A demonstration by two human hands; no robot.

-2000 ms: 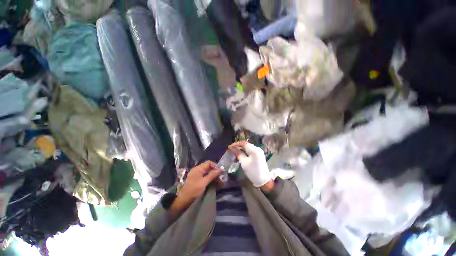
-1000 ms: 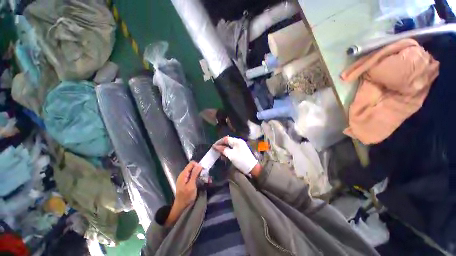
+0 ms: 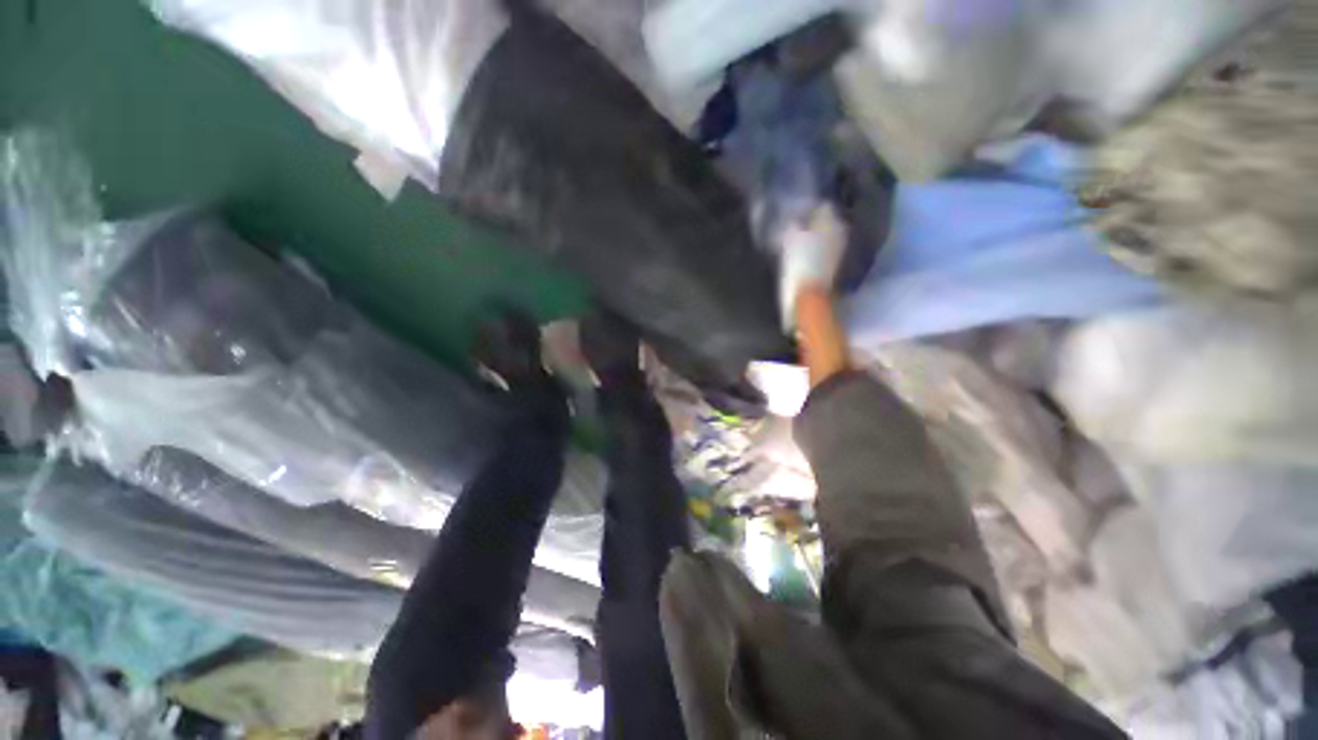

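Note:
My right hand (image 3: 811, 263), in a white glove with a bare wrist, reaches out at the upper middle and is blurred. It is at a dark blue cloth (image 3: 788, 123), between a black-wrapped roll (image 3: 593, 174) and a light-blue cloth (image 3: 983, 253). Its fingers are not clear, so I cannot tell whether it grips the cloth. My left hand (image 3: 466, 719) shows only as a blurred bit of skin at the bottom edge. Its fingers and anything in them cannot be made out.
Plastic-wrapped grey rolls (image 3: 333, 390) lie at left beside the green floor (image 3: 289, 188). My legs and feet stand between them and the heap. Crumpled beige cloth (image 3: 1012, 463) and a pale bundle (image 3: 1171, 383) lie at right. Small mixed scraps (image 3: 737, 463) lie near my right sleeve.
The view has dropped closer to the floor and rolls. My hands have parted; my right hand has moved forward to the dark blue cloth. The small white piece between them no longer shows.

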